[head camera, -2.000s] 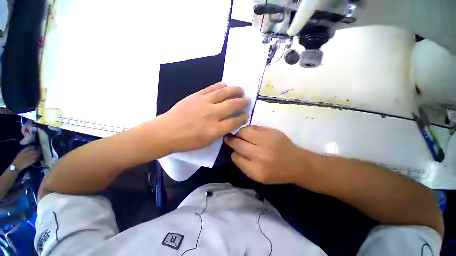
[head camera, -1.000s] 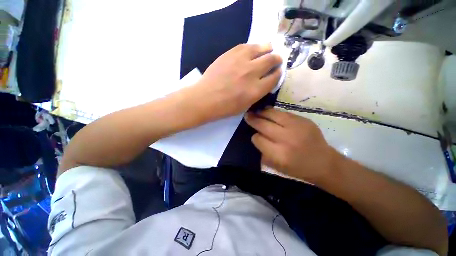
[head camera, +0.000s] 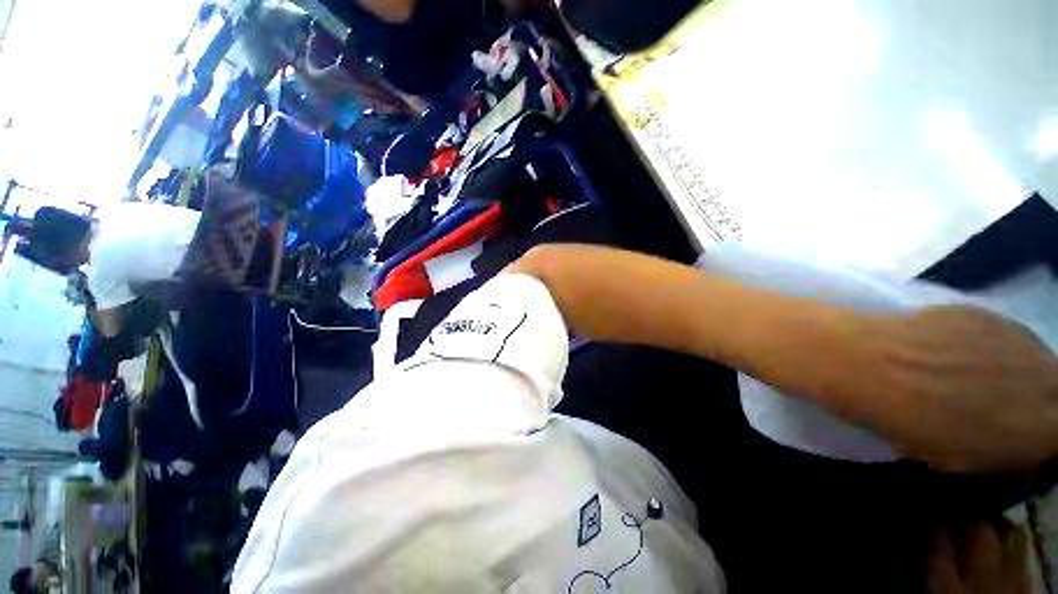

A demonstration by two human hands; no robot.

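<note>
The white fabric panel (head camera: 801,412) lies under my left forearm, its curved edge hanging over the table's front edge. A piece of black fabric (head camera: 992,246) shows on the table at the right. My left hand (head camera: 986,389) is at the right edge, blurred, over the cloth; its fingertips are cut off, so its grip cannot be told. My right hand (head camera: 984,559) shows only as dim, blurred fingers in the bottom right corner. The sewing machine head is out of view.
The white table (head camera: 789,116) has a worn front edge. To my left are heaped dark, white and red cloth pieces (head camera: 464,238) and a blue crate (head camera: 304,174). A person in white (head camera: 145,250) is farther left.
The view has swung left, bringing the side pile and workshop into sight. The machine has left the picture, and both hands now show at its right side.
</note>
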